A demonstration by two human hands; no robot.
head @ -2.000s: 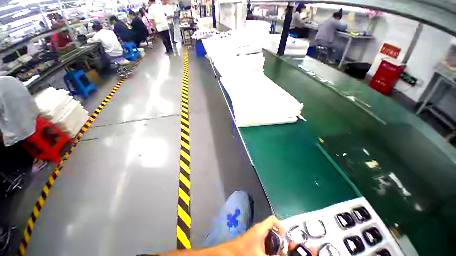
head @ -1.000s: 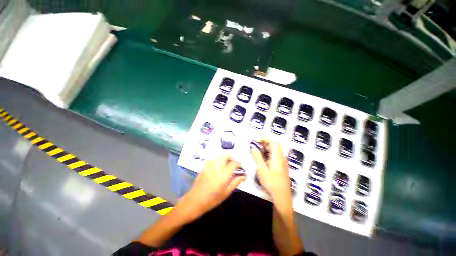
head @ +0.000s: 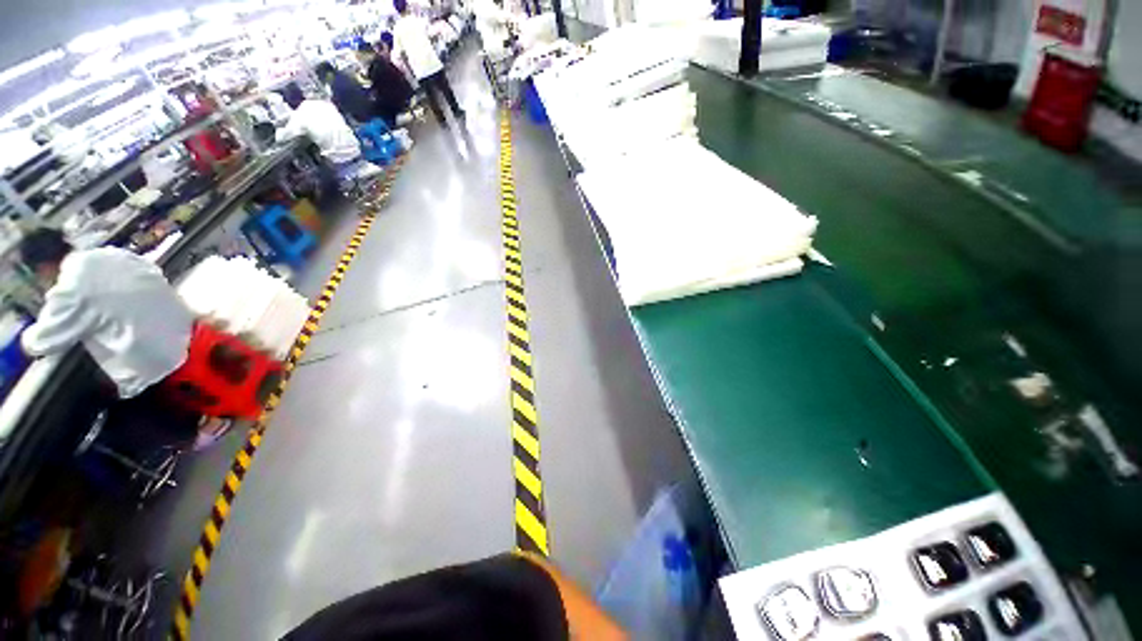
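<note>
The white foam tray (head: 885, 550) lies on the green bench at the bottom right, cut off by the picture's edge. Black watch heads (head: 989, 543) sit in its right pockets. Two pockets at its left (head: 847, 592) look pale, with whitish outlines; I cannot tell what they hold. A dark sleeve and part of a bare forearm show at the bottom centre, left of the tray. My left hand and my right hand are both out of the picture.
A thick stack of white foam sheets (head: 701, 225) lies on the green bench (head: 802, 401) beyond the tray. A bluish plastic bag (head: 658, 564) hangs beside the bench. Yellow-and-black tape (head: 517, 338) runs along the grey aisle. People sit at benches on the left; one person stands far ahead.
The view has swung from over the tray back up to the aisle. Both hands, seen over the tray one second ago, are now out of the picture.
</note>
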